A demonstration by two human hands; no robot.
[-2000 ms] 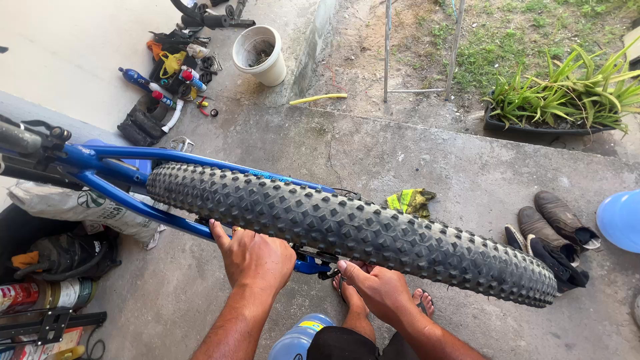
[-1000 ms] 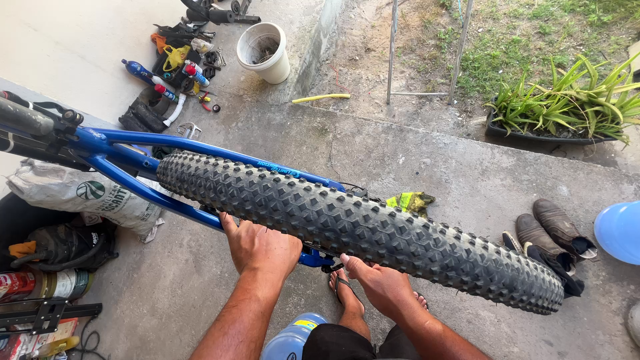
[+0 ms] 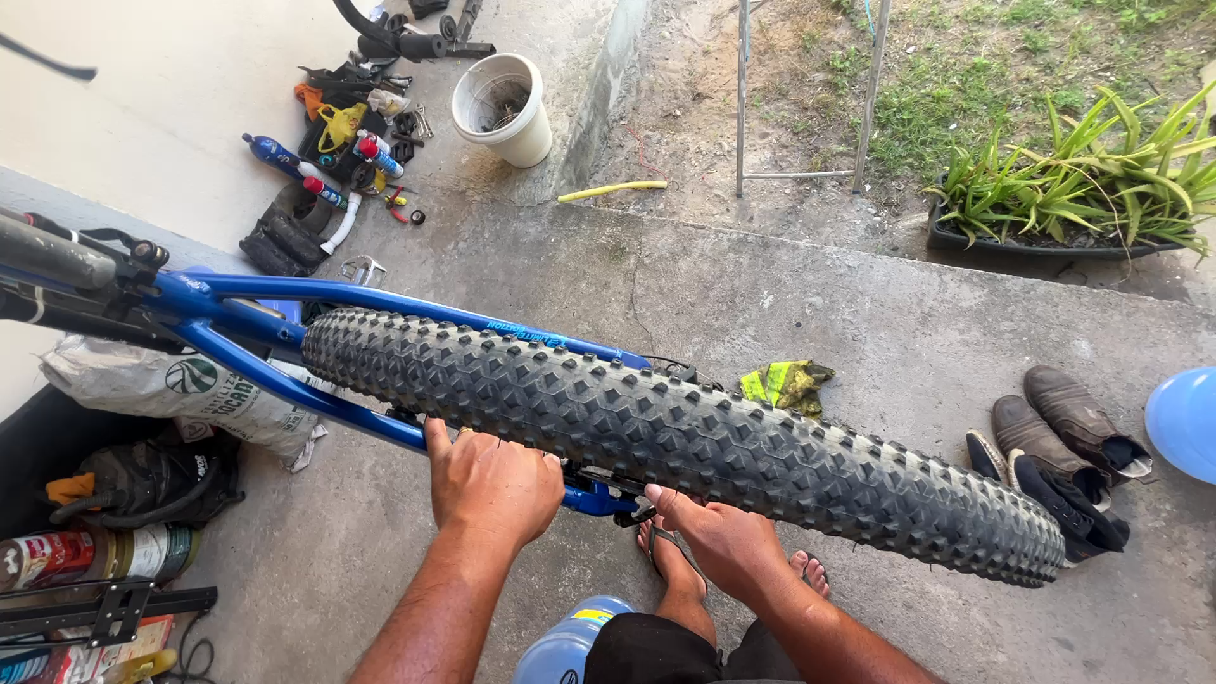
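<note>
A knobby black bicycle tire (image 3: pixel 665 432) stretches across the middle, its wheel set between the blue stays of a bicycle frame (image 3: pixel 361 302). My left hand (image 3: pixel 494 484) is closed on the near blue stay, thumb toward the tire; the part under its fingers is hidden. To its right, my right hand (image 3: pixel 727 541) is at the near side of the wheel, beside the black dropout parts (image 3: pixel 622 503). Its thumb points up at the wheel, and its fingers are mostly hidden, so its grip does not show clearly.
Tools and spray cans (image 3: pixel 375 152) lie by the wall near a white bucket (image 3: pixel 503 109). A yellow-green cloth (image 3: pixel 788 385) and shoes (image 3: pixel 1054 446) rest on the concrete beyond the wheel. A blue water jug (image 3: pixel 575 641) stands beside my legs. Paint cans (image 3: pixel 95 556) are at lower left.
</note>
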